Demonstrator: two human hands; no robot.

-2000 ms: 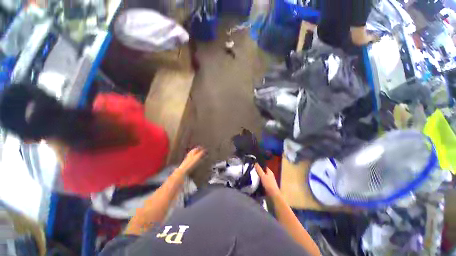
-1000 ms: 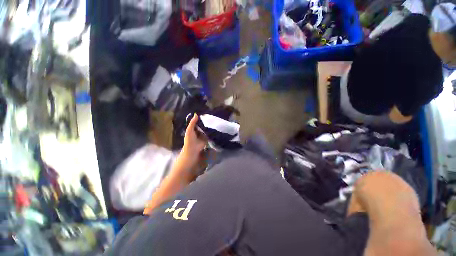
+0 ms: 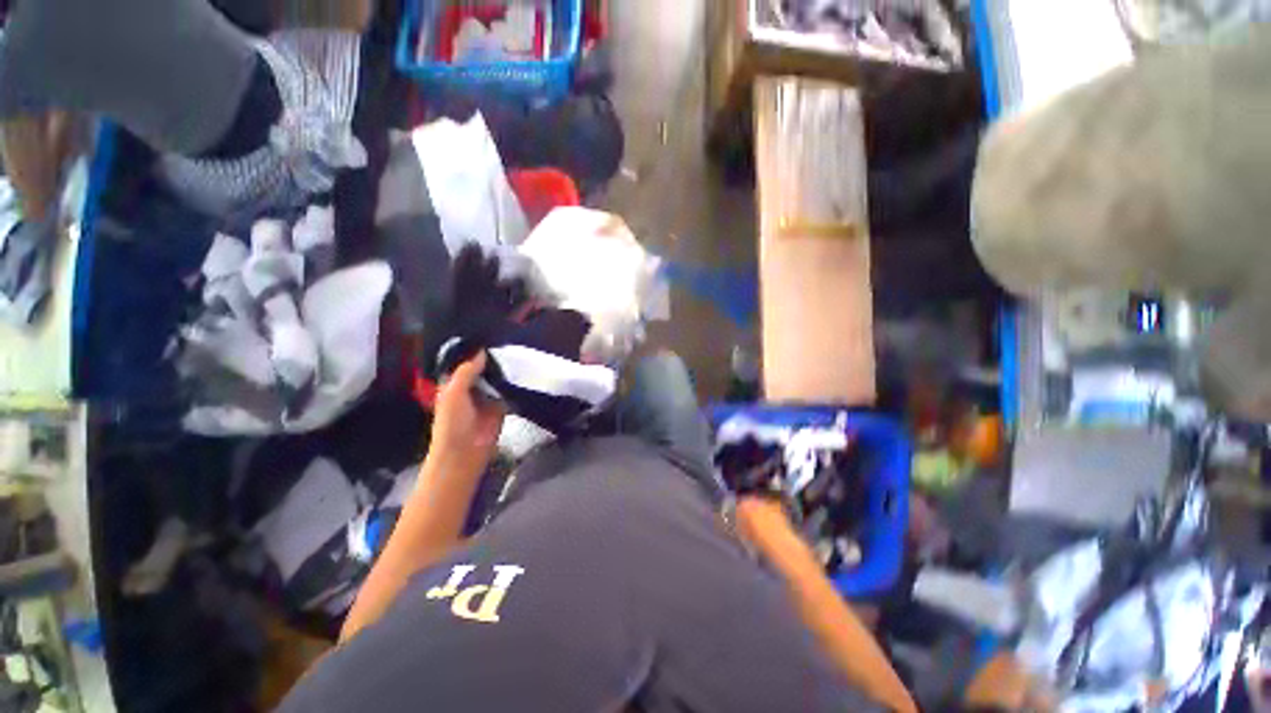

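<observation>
A small bundle of dark cut pieces with a white part (image 3: pixel 551 376) is in my left hand (image 3: pixel 464 404), held in front of my body at the lower centre left. My fingers close around its left end. My right hand (image 3: pixel 760 515) is low at my right side, over the left edge of a blue plastic crate (image 3: pixel 895 502) holding dark and white pieces. The fingers of my right hand are blurred, and I cannot tell whether they hold anything.
White and grey cloth (image 3: pixel 286 341) is heaped at the left, with a white bag-like heap (image 3: pixel 583 272) ahead. A narrow wooden bench (image 3: pixel 815 320) stands ahead right. A blue basket (image 3: pixel 491 70) is at the top. People are close at the upper left and upper right.
The view has moved along the aisle. The bundle is still in my left hand. My right arm, raised outward at the right before, is now lower and nearer my body, beside a blue crate.
</observation>
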